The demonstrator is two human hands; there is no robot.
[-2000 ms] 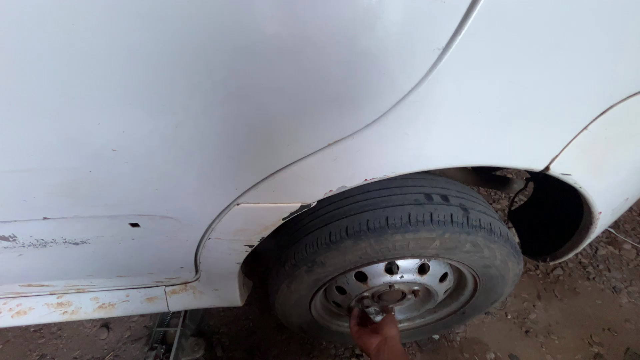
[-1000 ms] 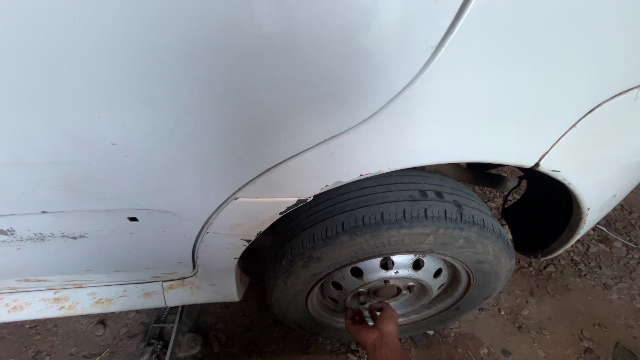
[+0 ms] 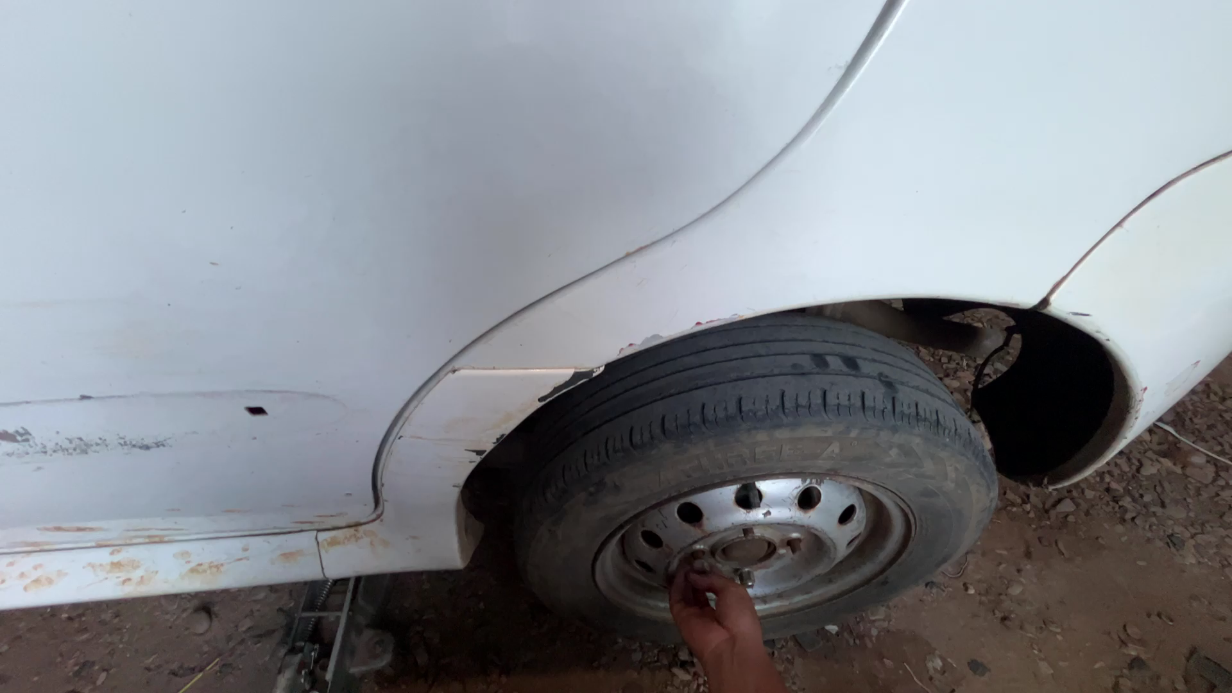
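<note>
My right hand reaches up from the bottom edge to the wheel's hub. Its thumb and fingers are pinched around a small metal lug nut at the stud on the left of the hub; the fingers partly hide it. A silver lug nut sits at the lower stud, just right of my fingers. The steel wheel rim, silver with round holes and brown stains, carries a worn black tire within the wheel arch. My left hand is out of view.
The white vehicle body panel fills the upper view, with chipped paint along the arch and rust marks on the sill. A metal jack stands beneath the sill. Stony ground surrounds the wheel.
Shiny metal showed at my right hand's fingers in the earlier frames; now its fingertips are at the left stud, and the silver nut on the lower stud shows beside them.
</note>
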